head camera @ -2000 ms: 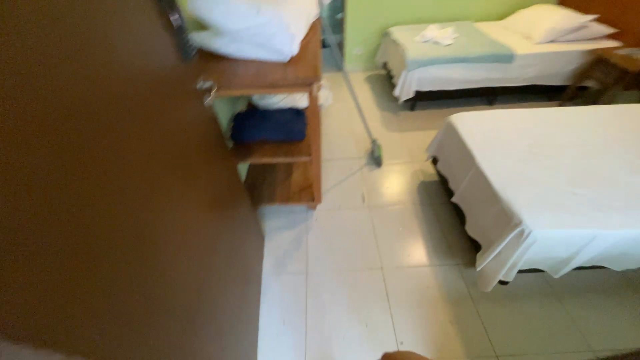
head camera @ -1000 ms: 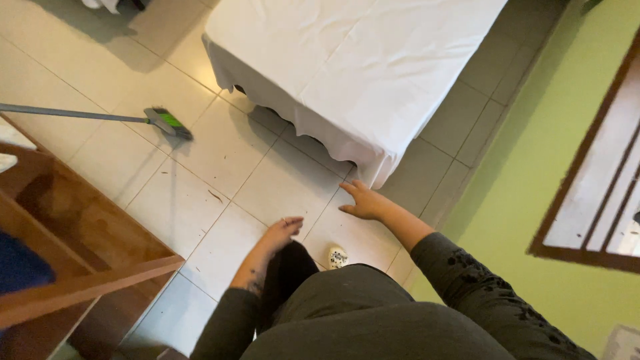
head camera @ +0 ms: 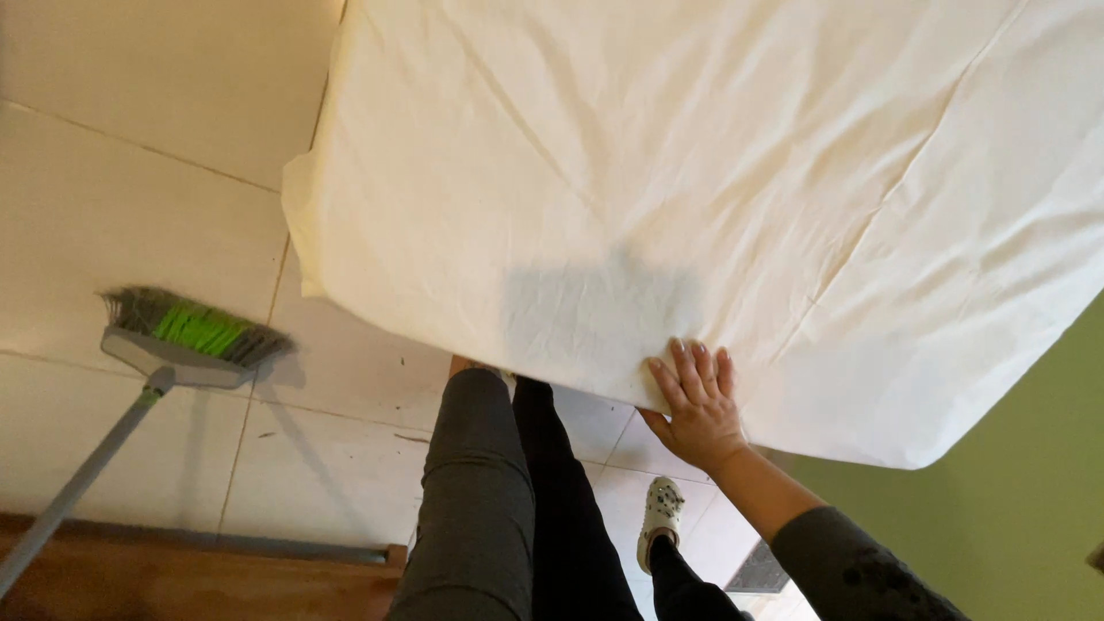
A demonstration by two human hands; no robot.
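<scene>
A white sheet (head camera: 552,172) with creases covers the bed. My right hand (head camera: 694,401) lies on its near edge, fingers spread over the top and thumb at the rim; the hand holds nothing that shows. To the left, my grey left sleeve (head camera: 479,483) reaches up to the same edge. My left hand is hidden there, beneath or behind the sheet, so what it touches cannot be told. A shadow falls on the cloth between the two arms. The sheet's left corner hangs loosely over the side.
A broom (head camera: 198,341) with grey and green bristles stands on the tiled floor (head camera: 129,216) at left. Below it runs the edge of wooden shelving (head camera: 198,578). A green wall (head camera: 1018,448) borders the bed at right. My foot in a white clog (head camera: 662,517) is on the floor.
I have come up to the bed. My right hand, in the air a second ago, now rests on the sheet; my left hand has gone out of sight at the bed's edge. The view has turned.
</scene>
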